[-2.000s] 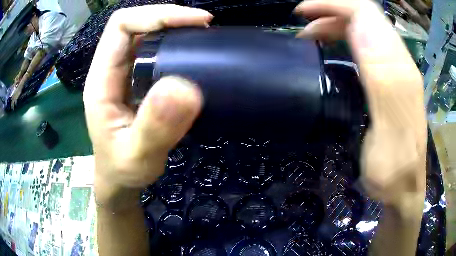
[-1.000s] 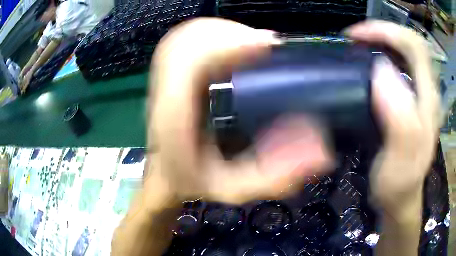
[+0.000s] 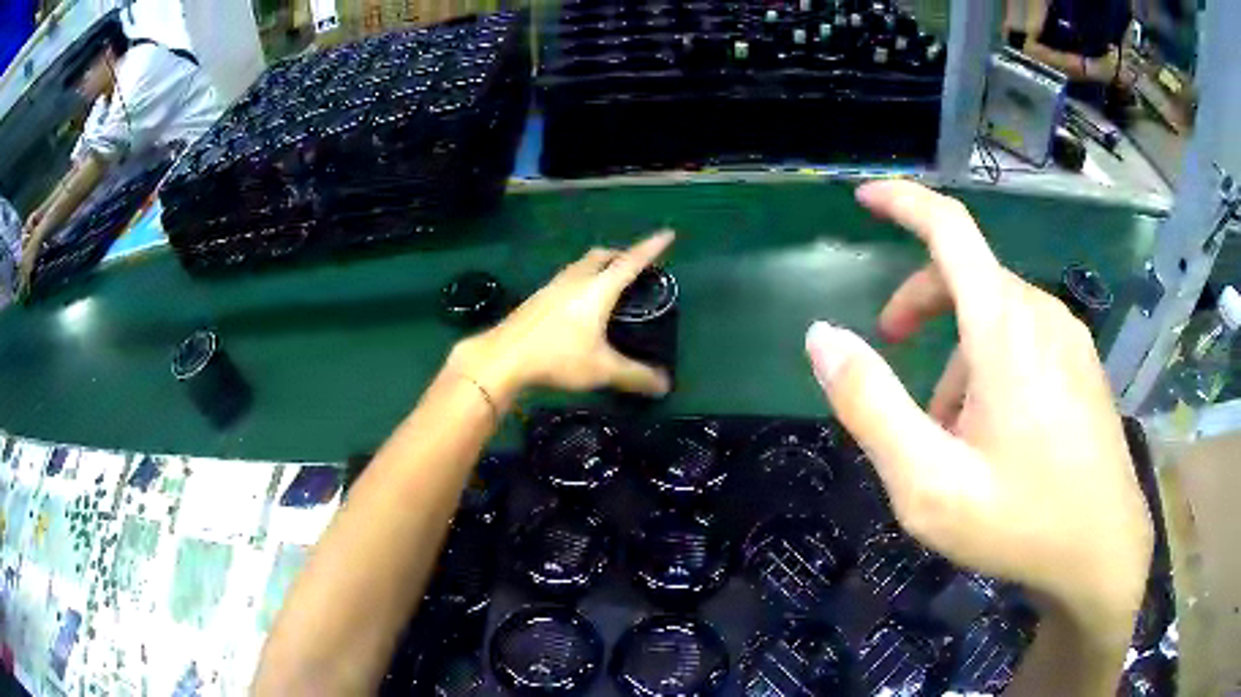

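Observation:
A black cylindrical unit [image 3: 645,327] stands upright on the green conveyor belt [image 3: 762,327], in front of me. My left hand [image 3: 578,327] is curved around its left side, fingers behind and thumb in front. My right hand [image 3: 973,395] is raised at the right, fingers apart, with nothing in it. A low black round piece [image 3: 472,298] sits on the belt left of the unit. The black blister tray [image 3: 619,545] with rows of round pockets lies nearest me; my forearms cover parts of it.
Another unit [image 3: 199,365] stands on the belt at the left, and one more [image 3: 1086,290] at the right. Stacked black trays [image 3: 354,136] and a tray of small pale parts [image 3: 817,82] are across the belt. A seated person [image 3: 150,102] is at the far left.
The black cylinder held up between both hands is no longer held up; a unit stands on the belt at my left hand. My right hand has opened, and the hands have moved apart.

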